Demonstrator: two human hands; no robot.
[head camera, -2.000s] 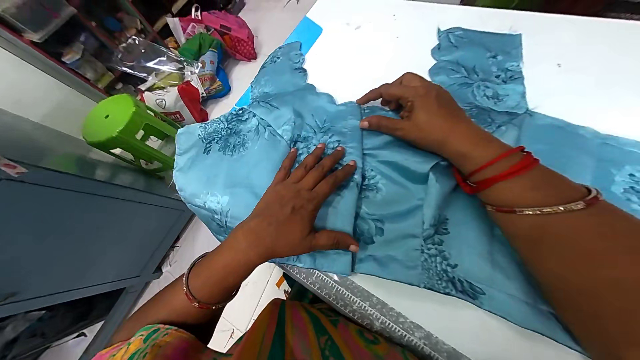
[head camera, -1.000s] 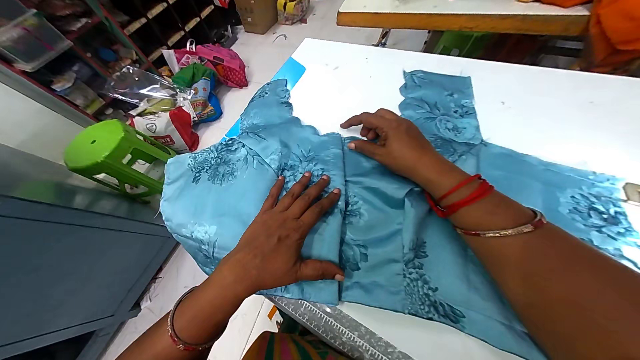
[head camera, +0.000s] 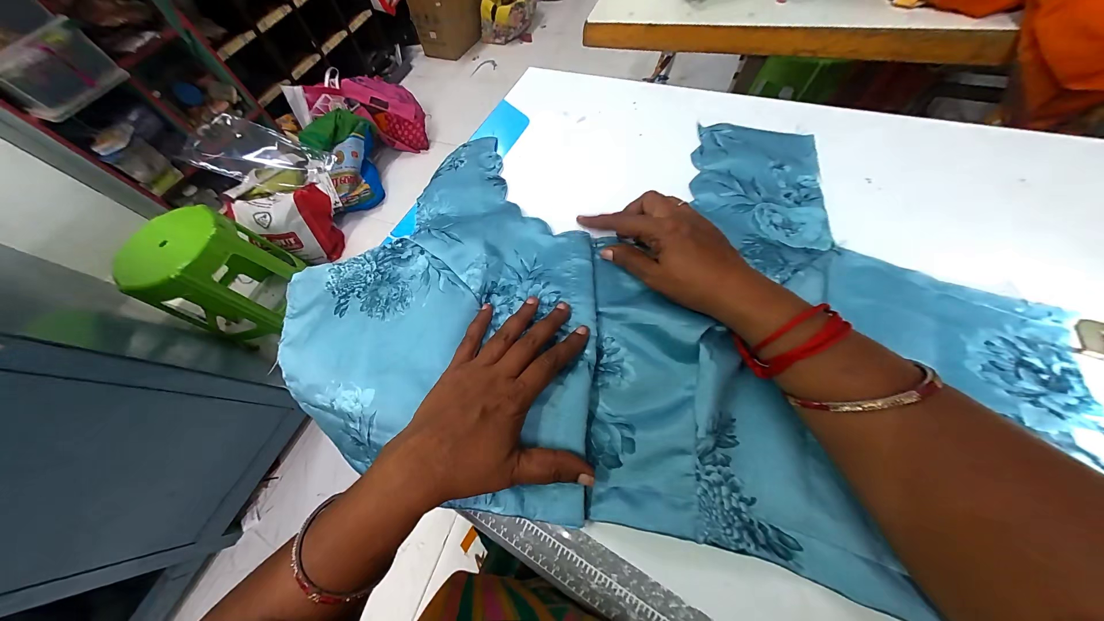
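Observation:
A blue floral fabric garment piece (head camera: 664, 388) with a scalloped edge lies spread over a white table (head camera: 931, 207). My left hand (head camera: 500, 405) rests flat on it, fingers spread, thumb by a vertical folded edge. Near the upper end of that edge is my right hand (head camera: 673, 246), its index finger extended past the cloth and its thumb at the fabric; whether it pinches any cloth I cannot tell. Behind the right hand stands out a scalloped strip (head camera: 768, 194) of the same fabric. A metal ruler (head camera: 578, 561) lies along the near table edge, partly under the cloth.
Left of the table are a green plastic stool (head camera: 177, 259) and a grey cabinet (head camera: 129, 457). Bags (head camera: 293, 220) lie on the floor beside shelves (head camera: 259, 43). A second table (head camera: 802, 39) with orange cloth (head camera: 1065, 52) is at the back. Something blue and flat (head camera: 503, 125) sits at the far left corner.
The view has shifted, so more of the far table shows. My right index finger, earlier bent near the thumb at the cloth edge, now points out beyond it. My left hand stays flat on the fabric.

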